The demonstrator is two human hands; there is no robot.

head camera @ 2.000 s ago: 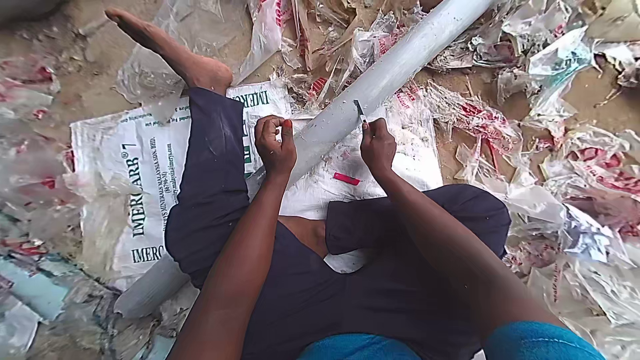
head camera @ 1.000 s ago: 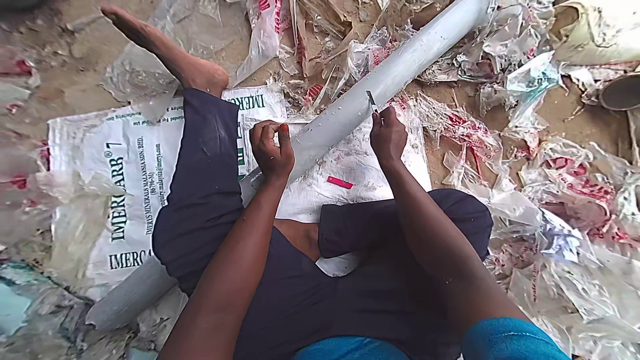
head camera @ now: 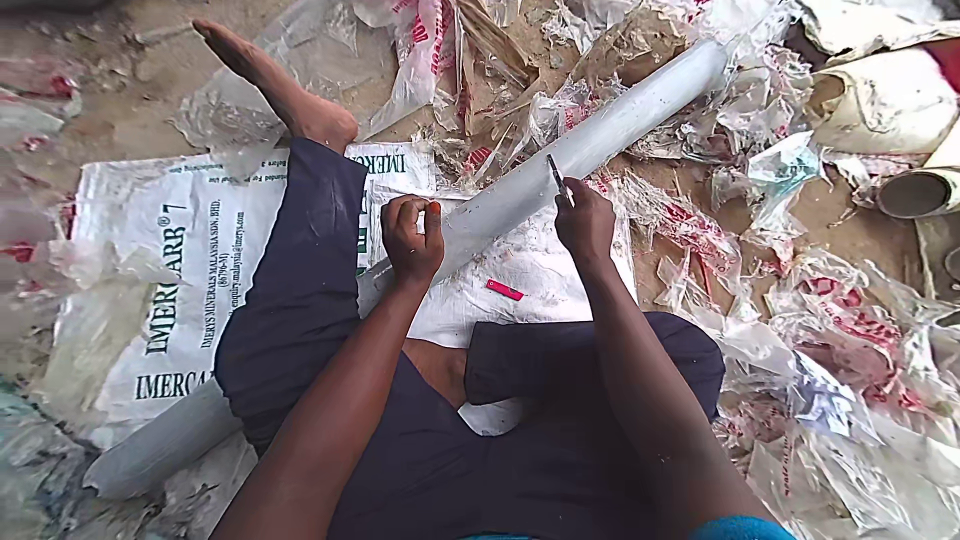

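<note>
A long grey pipe or tube [head camera: 517, 195] lies slantwise across the ground, its lower left part passing under one leg. My right hand [head camera: 585, 221] grips a thin, dark-tipped blade tool [head camera: 556, 178], whose tip is over the pipe's near side; contact cannot be told. My left hand [head camera: 412, 236] is at the pipe's near side with its fingers curled; whether anything is between them cannot be seen. Between the hands and the lap, a small red object [head camera: 505, 289] with a dark spot rests on a white woven sack [head camera: 555, 277].
A printed white sack [head camera: 120, 285] is spread at the left, partly under the leg. Torn plastic film [head camera: 847, 315] with red print is strewn at the right and around the pipe's far end. Cream-coloured rolls or tubes [head camera: 885, 101] lie at the upper right.
The right hand with the blade tool has moved back from the pipe's middle toward its near edge. The left hand stays about where it was. The view has shifted slightly.
</note>
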